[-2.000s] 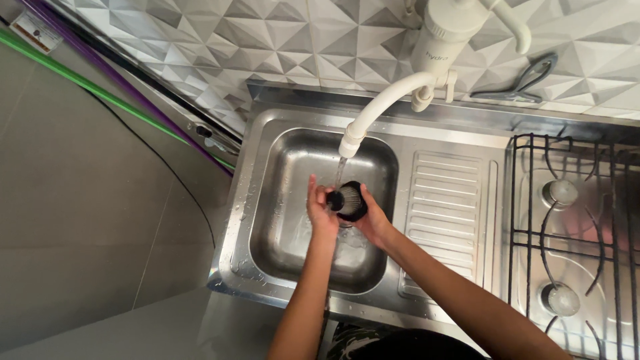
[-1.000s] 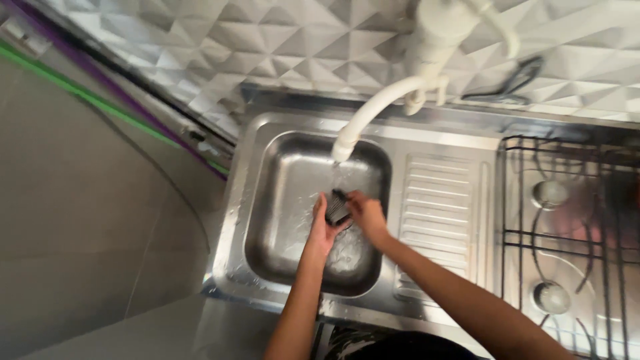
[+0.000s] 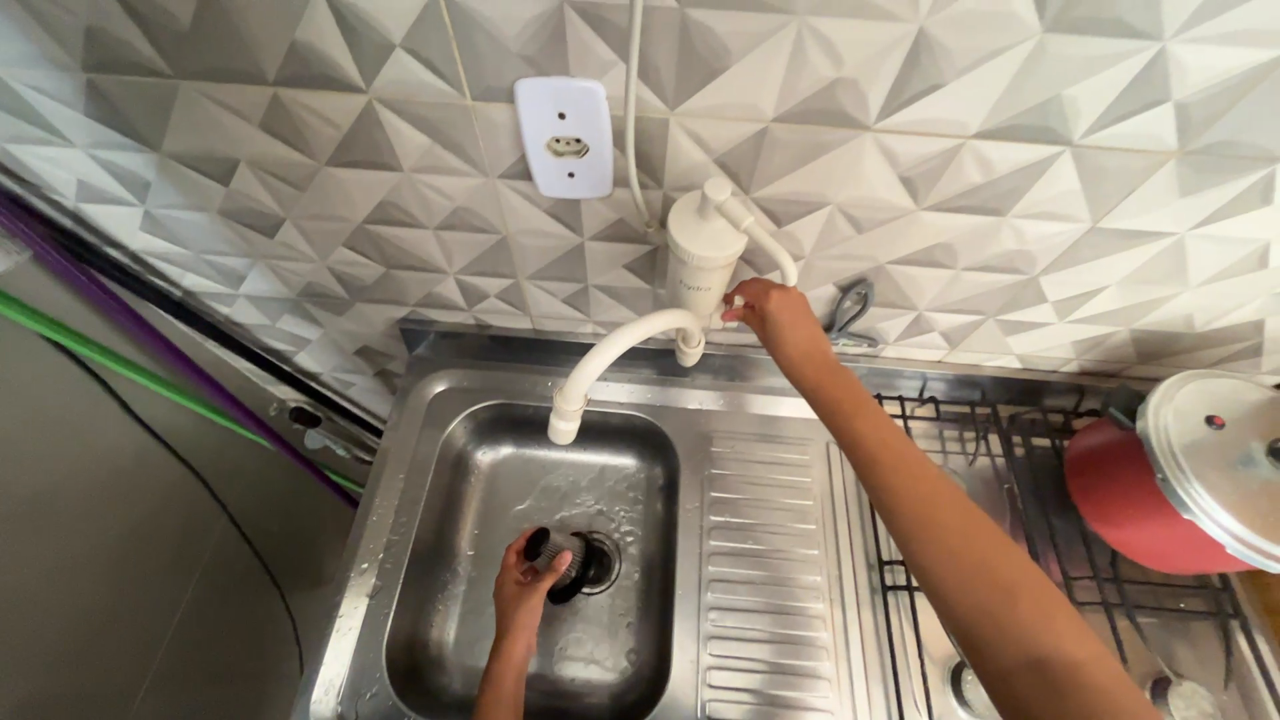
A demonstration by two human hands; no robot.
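In the stainless steel sink [image 3: 450, 600], my left hand [image 3: 525, 590] holds a black cylindrical filter with pleated grey sides [image 3: 562, 560] just above and beside the drain [image 3: 600, 562]. My right hand [image 3: 765, 305] reaches up to the wall, its fingers closed around the small white tap handle [image 3: 733, 308] at the base of the white water purifier [image 3: 700, 260]. The curved white faucet spout [image 3: 620, 350] points down over the basin, and no stream shows below its tip [image 3: 565, 420].
A gas stove with black grates [image 3: 1050, 560] is at the right, bearing a red pressure cooker [image 3: 1140, 490]. The ribbed drainboard [image 3: 765, 580] lies beside the basin. Green [image 3: 130, 370] and purple [image 3: 160, 340] poles lean at the left. A grey clip-like object [image 3: 852, 312] is by the wall.
My right hand has left the filter and moved up to the tap handle; my left hand keeps the filter, lower in the sink. Water ran from the spout two seconds ago. The view has tilted up.
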